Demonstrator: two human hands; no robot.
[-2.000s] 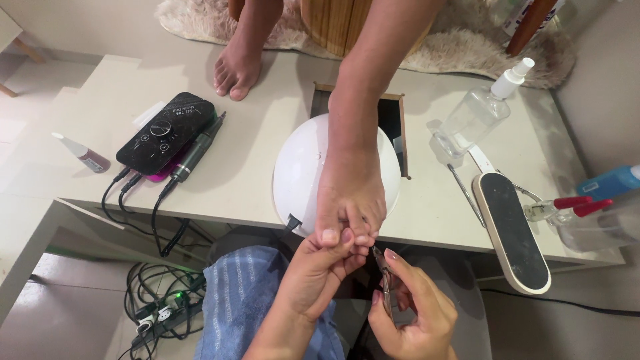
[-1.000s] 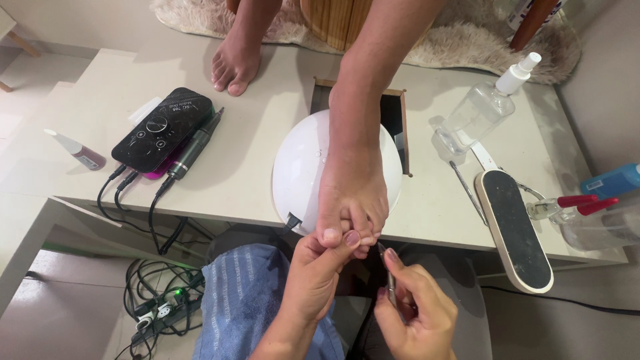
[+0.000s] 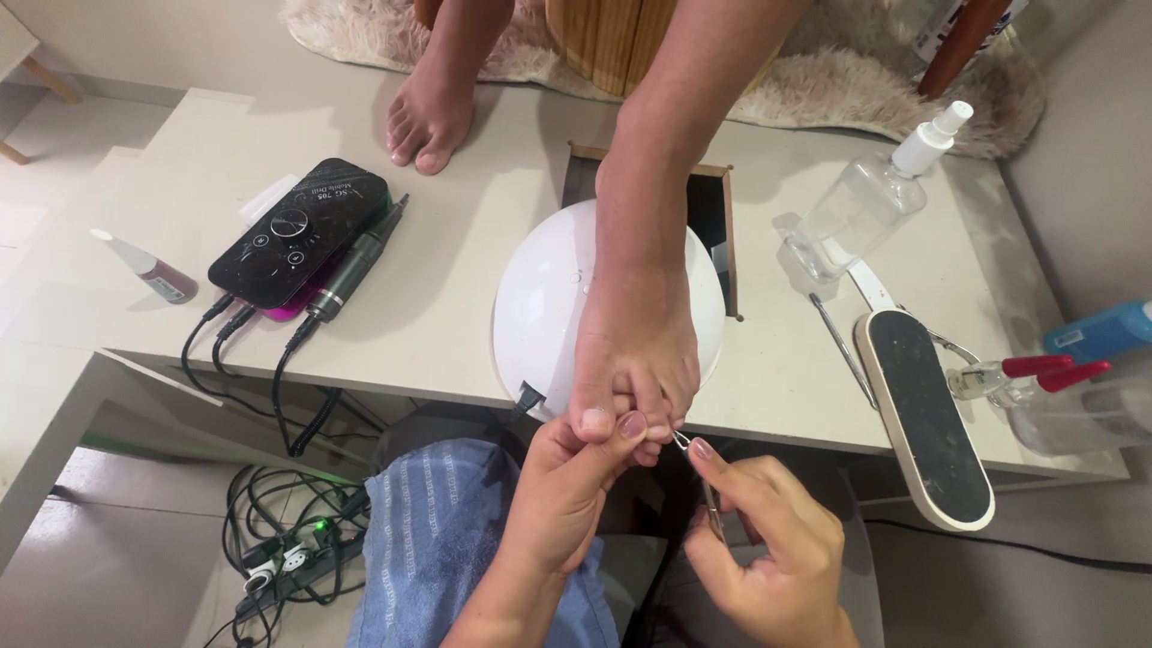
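Note:
Another person's foot (image 3: 639, 333) rests on a white domed nail lamp (image 3: 531, 306) at the middle of the bench. My left hand (image 3: 567, 486) grips its toes from below, the thumb lying across them beside the big toe. Metal cuticle nippers (image 3: 712, 504) are held in my right hand (image 3: 774, 540), their jaws touching or very near the smaller toes. Exactly where the tips meet the skin cannot be told. A blue towel (image 3: 432, 540) lies under my left forearm.
Left on the bench (image 3: 468, 306) are a black nail drill unit (image 3: 301, 229), its handpiece (image 3: 346, 279) and a small bottle (image 3: 148, 270). At right are a clear spray bottle (image 3: 859, 216), a metal tool (image 3: 841, 346), a foot file (image 3: 931, 423) and red-capped bottles (image 3: 981, 378). Cables (image 3: 297, 549) lie below.
My right hand and the nippers have shifted slightly at the smaller toes. My left hand keeps hold of the toes.

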